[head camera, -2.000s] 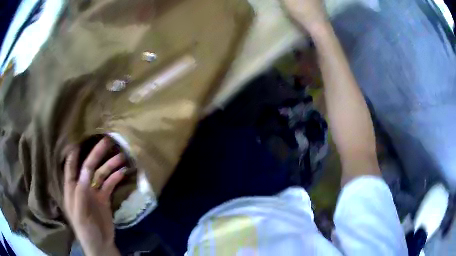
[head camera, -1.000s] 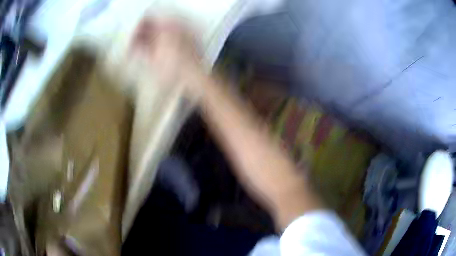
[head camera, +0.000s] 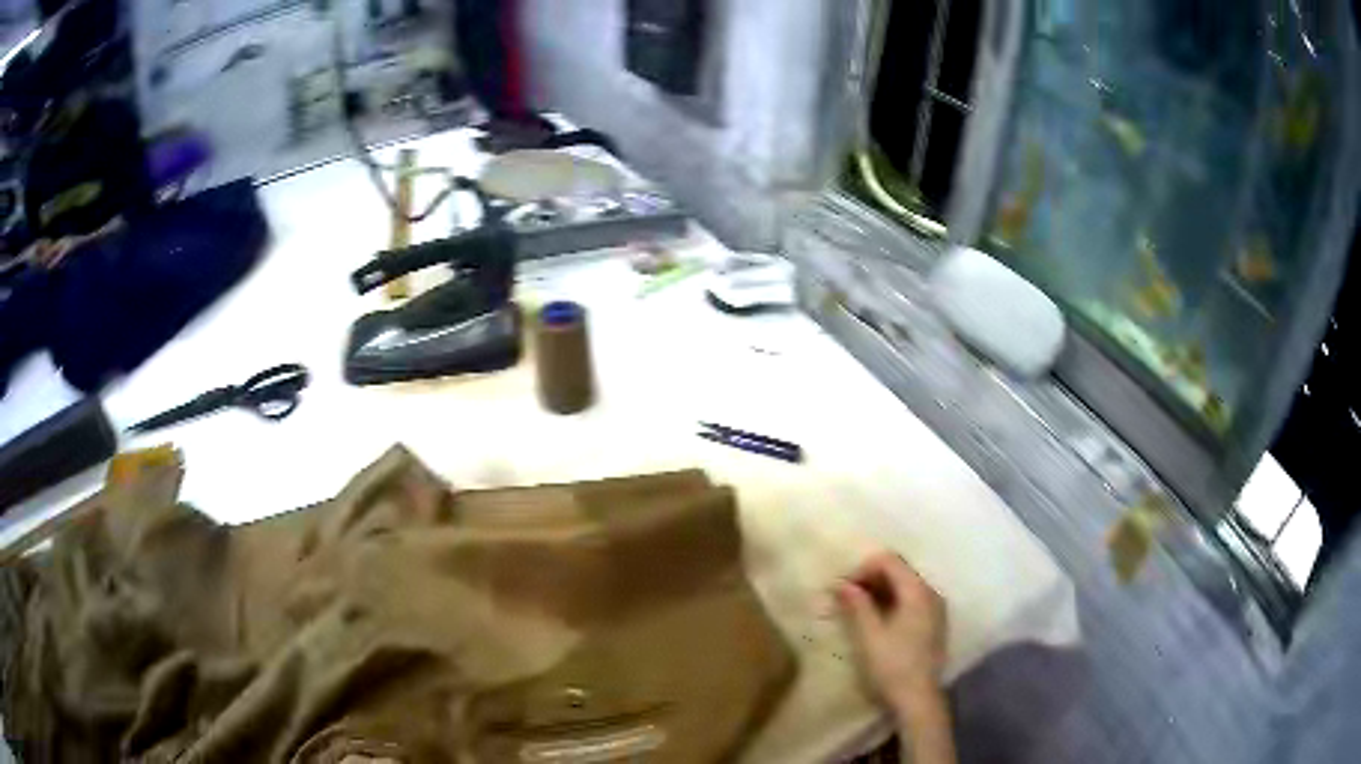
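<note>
The brown jacket (head camera: 597, 597) lies rumpled over the near left and middle of the white table. Its satin lining shows at the lower middle, with a small button (head camera: 575, 697) and a pale oblong patch (head camera: 594, 745) near the bottom edge. My right hand (head camera: 896, 634) is over the table just right of the jacket and apart from it. Its thumb and forefinger are curled close together. Blur hides whether a needle or thread is between them. My left hand cannot be made out in the picture.
A brown thread spool (head camera: 564, 358) stands behind the jacket, beside an iron (head camera: 433, 329). Black shears (head camera: 224, 400) and a dark block (head camera: 52, 451) lie left. A slim dark tool (head camera: 751, 440) lies right of the spool. A ruler (head camera: 400, 224) and a grey tray (head camera: 597, 233) are farther back.
The view has swung up to the table's back. My right hand has moved from the far end of its reach to beside the jacket. My left hand, earlier in the armhole, no longer shows.
</note>
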